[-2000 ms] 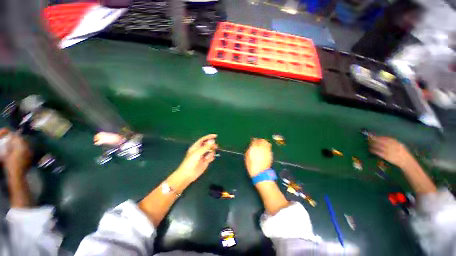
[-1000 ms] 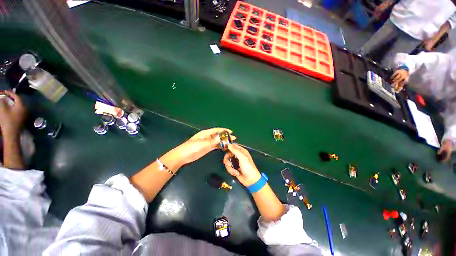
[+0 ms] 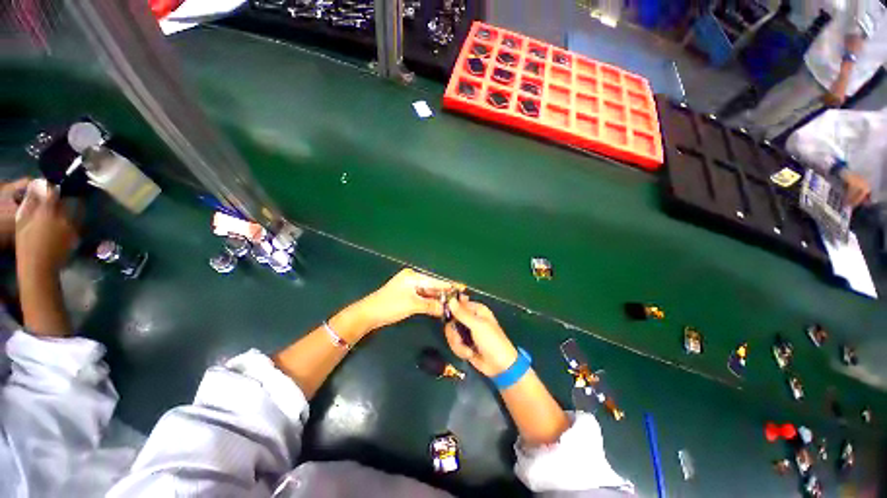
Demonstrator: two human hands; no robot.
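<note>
My left hand [image 3: 413,297] and my right hand [image 3: 481,338] meet in the middle of the picture. My left hand grips a small watch housing [image 3: 448,300], mostly hidden by the fingers. My right hand pinches a dark, thin display module [image 3: 462,333] against it. A loose dark display with an orange tail [image 3: 438,364] lies below my hands. An open watch housing [image 3: 444,453] lies near my body. Several overlapping displays with orange flex cables [image 3: 589,377] lie right of my right wrist.
A blue stick [image 3: 654,455] lies at right. A red-orange tray [image 3: 554,92] and a black tray [image 3: 729,185] stand at the far side. A metal post [image 3: 180,117] rises at left beside silver-rimmed pieces [image 3: 255,253]. Another person's hand [image 3: 41,219] is at far left.
My hands have come together from apart. Since one second ago, the held housing has turned edge-on and the dark display has come into sight at my right fingers. The view has shifted slightly.
</note>
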